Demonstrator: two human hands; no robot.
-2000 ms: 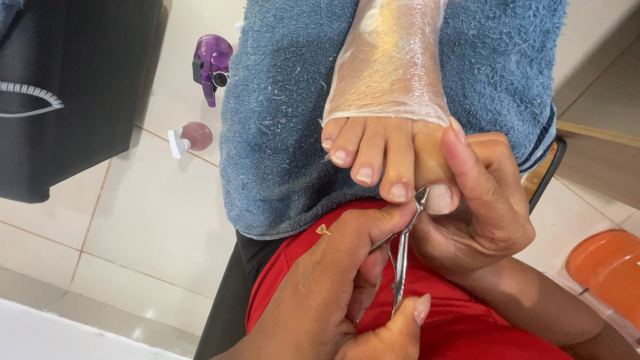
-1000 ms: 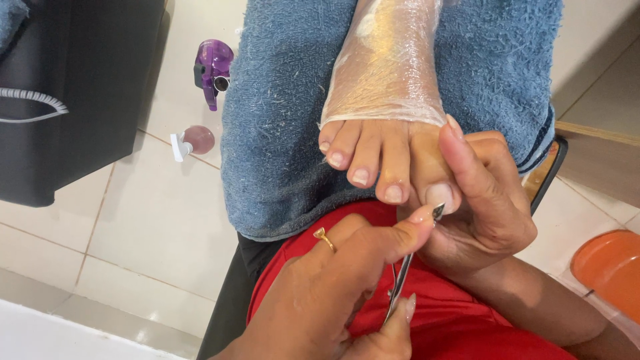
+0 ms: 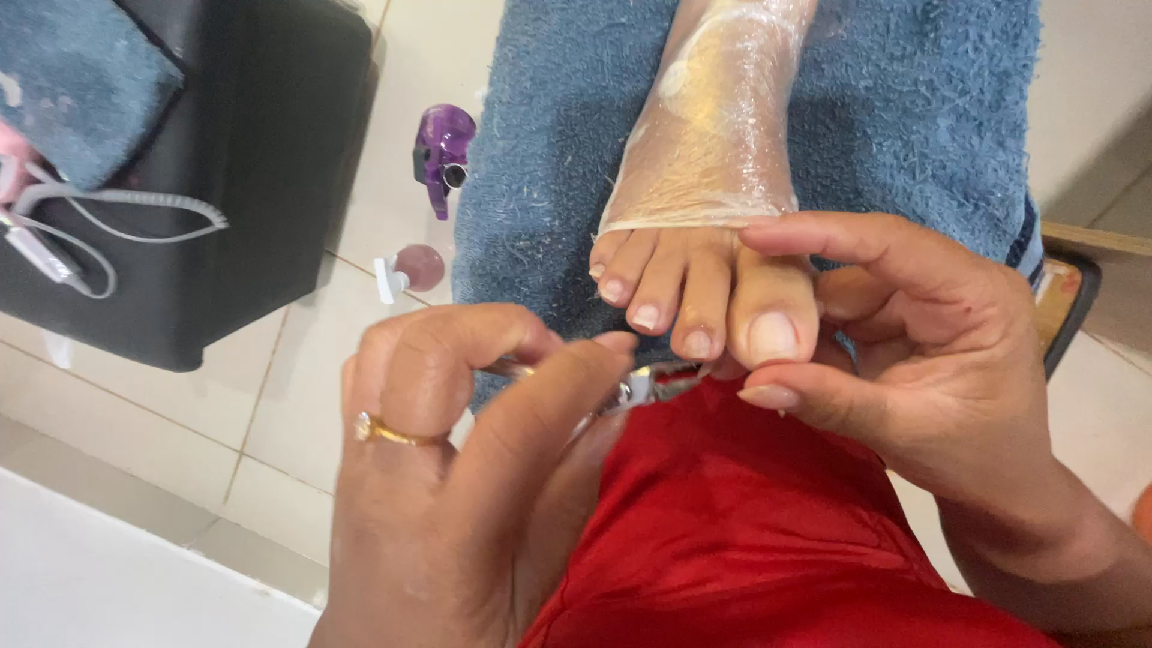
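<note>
My left hand (image 3: 468, 450), with a ring on one finger, is closed around metal cuticle nippers (image 3: 643, 387). Their tip lies just below the second toe, left of the big toe. Another person's foot (image 3: 720, 135), wrapped in clear film over whitish cream with the toes bare, rests on a blue towel (image 3: 540, 162). At the big toe, my right hand (image 3: 909, 333) has its index fingertip near the film's edge and its thumb just below the nail. Some of its fingers are hidden behind the toe, so how firmly they hold it is not plain.
A black container (image 3: 270, 180) at the left carries a folded blue cloth (image 3: 81, 81) and a device with a coiled white cord (image 3: 153, 198). On the tiled floor are a purple plastic object (image 3: 443, 144) and a small pink bottle with a white pump (image 3: 418, 267). Red fabric (image 3: 720, 540) covers my lap.
The nippers have moved from the big toenail to the left, below the second toe, and my left hand has turned. My right thumb now shows below the big toe. The view has shifted slightly.
</note>
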